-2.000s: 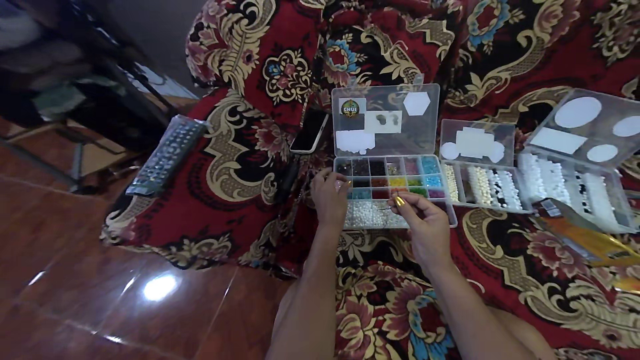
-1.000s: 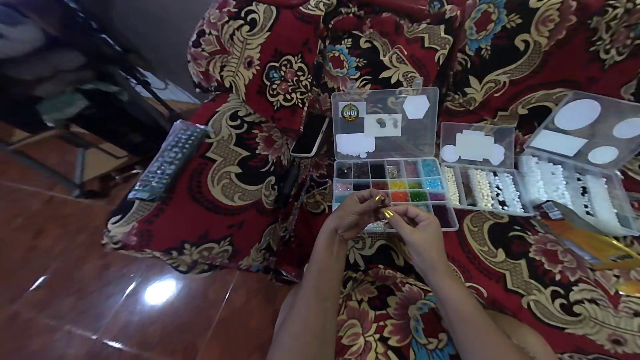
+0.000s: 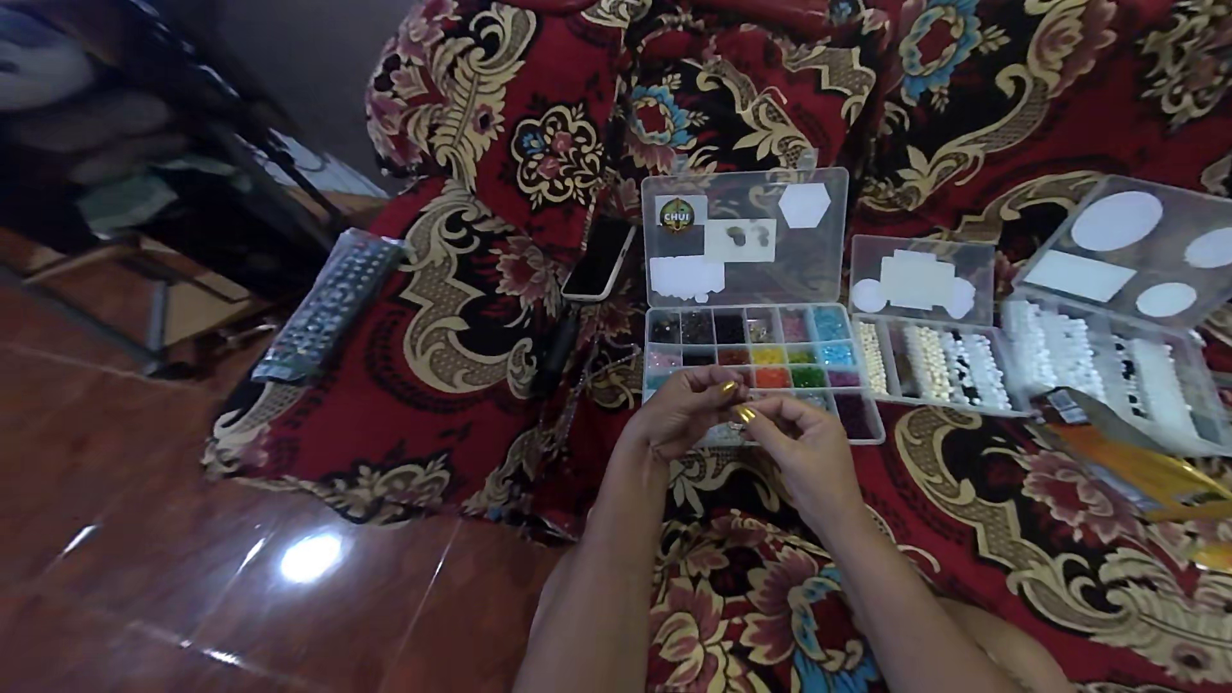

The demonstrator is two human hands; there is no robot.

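My left hand (image 3: 691,409) and my right hand (image 3: 794,433) meet fingertip to fingertip over the front of a clear plastic bead organizer (image 3: 866,438). Thumb and index finger are pinched on each hand, with gold-painted nails showing. Whatever lies between the fingertips is too small to make out. Under and behind the hands, the organizer's compartments hold small beads, among them yellow beads (image 3: 768,356), orange beads (image 3: 770,378), green beads (image 3: 807,376) and light blue beads (image 3: 830,324). Its lid (image 3: 746,279) stands raised at the back, with stickers on it. The hands hide some front compartments.
Two more bead cases (image 3: 948,399) (image 3: 1198,445) stand to the right, lids raised. An orange-gold packet (image 3: 1145,472) lies before them. Left of the organizer are a smartphone (image 3: 600,260) and a strand of beads (image 3: 582,385). A wrapped pack (image 3: 332,308) lies on the patterned sofa cover's left edge.
Two seconds ago my left hand was at the organizer's left side, apart from my right. It has moved right, and both hands now meet at the fingertips.
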